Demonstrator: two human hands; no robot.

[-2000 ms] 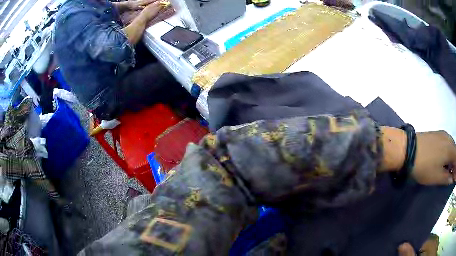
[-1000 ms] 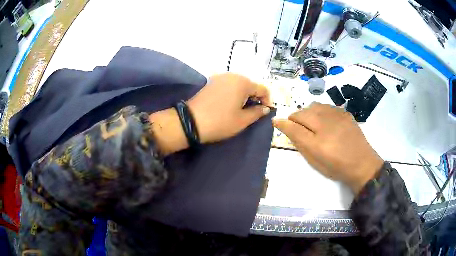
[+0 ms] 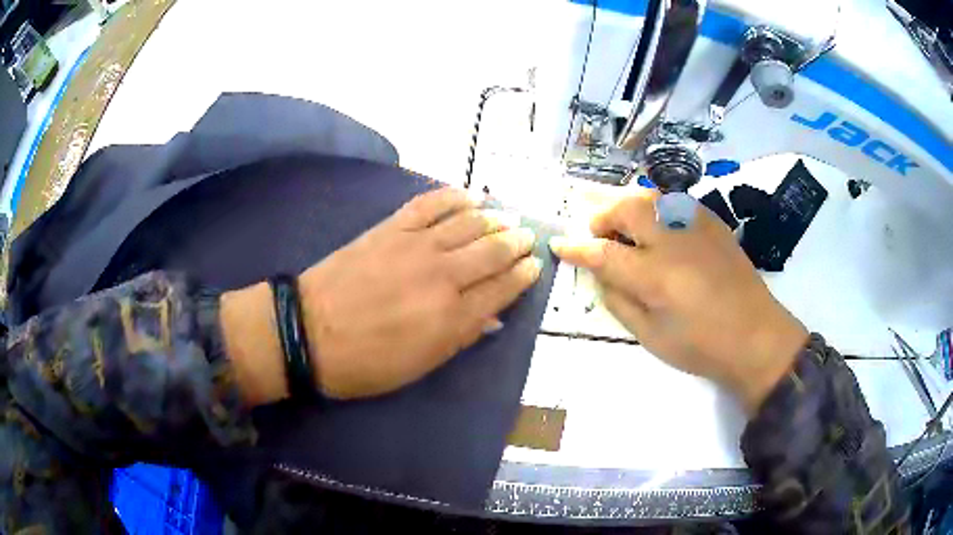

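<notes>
A dark grey garment panel (image 3: 418, 428) lies on the white machine table, its right corner near the needle area. My left hand (image 3: 418, 287) lies flat on the panel, fingers pressing near that corner. My right hand (image 3: 679, 282) holds the panel's corner edge between thumb and fingers, in front of the sewing machine (image 3: 852, 141) marked "JACK". The presser foot area (image 3: 598, 157) is just behind my fingertips. A small pale patch shows between the two hands' fingertips; I cannot tell what it is.
Black labels (image 3: 786, 214) lie in a loose pile right of the needle. Thin metal tools (image 3: 914, 366) are at the far right. A brown tape patch (image 3: 536, 428) and a ruler strip (image 3: 627, 499) are along the front edge. Tan packing tape (image 3: 89, 131) covers the left. A blue crate (image 3: 167, 499) is below left.
The view has swung from the left neighbour's side to the machine. Since a second ago, my left hand has flattened onto the panel, and the panel's corner has shifted slightly left, uncovering the brown patch.
</notes>
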